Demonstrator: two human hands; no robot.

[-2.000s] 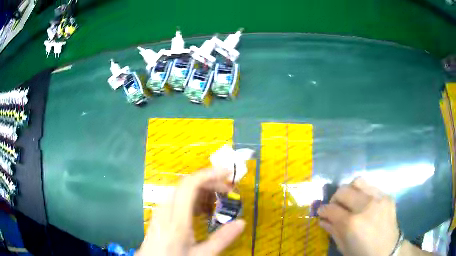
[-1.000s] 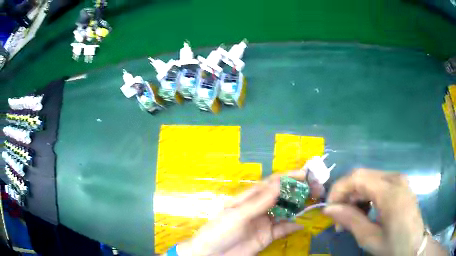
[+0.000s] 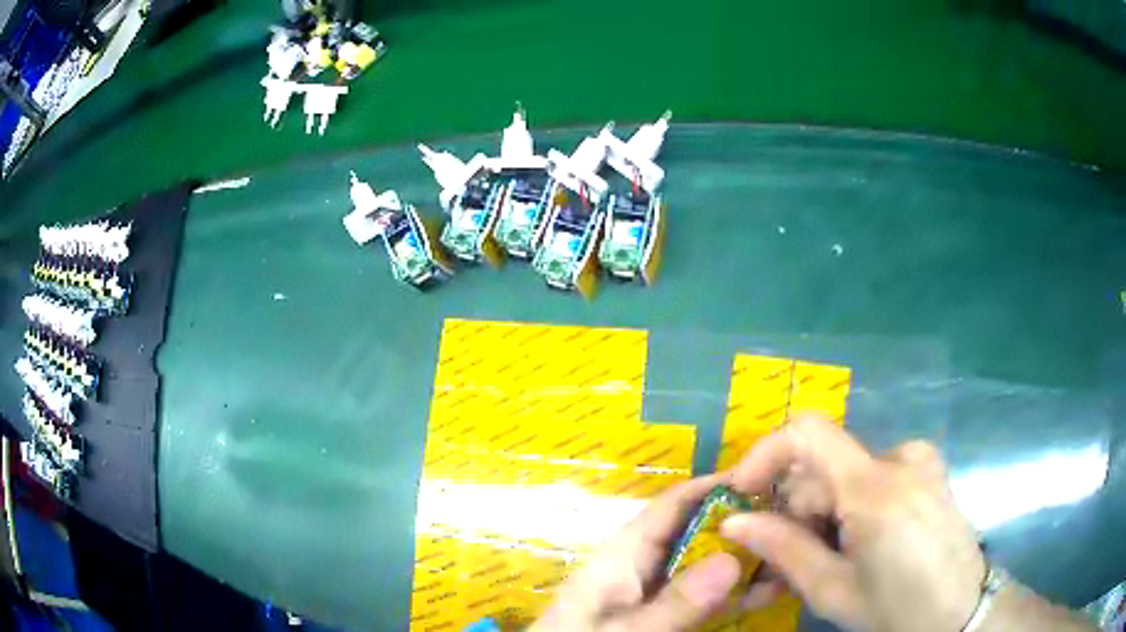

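Observation:
A circuit board [image 3: 721, 504] is held low in front of me, with a piece of yellow insulating tape [image 3: 706, 543] against its face. My left hand [image 3: 642, 574] grips the board from the left, thumb on the tape. My right hand [image 3: 852, 531] is on the board's right side, its fingers pressing on the tape and board. The plug head is hidden by my hands. A large yellow tape sheet [image 3: 543, 407] lies left of my hands, and a narrower tape sheet [image 3: 790, 389] lies partly under my right hand.
Several taped assemblies [image 3: 525, 216] with white plugs pointing away stand on the green mat [image 3: 296, 395]. Rows of untaped assemblies [image 3: 62, 333] sit on a black tray [image 3: 130, 420] at the left. More assemblies [image 3: 319, 62] are on the green conveyor belt [image 3: 741, 62] beyond the mat edge.
The plug head has gone out of sight. My right hand has moved in from the side onto the board, where yellow tape now covers part of it. The view has shifted, moving the bench things rightward.

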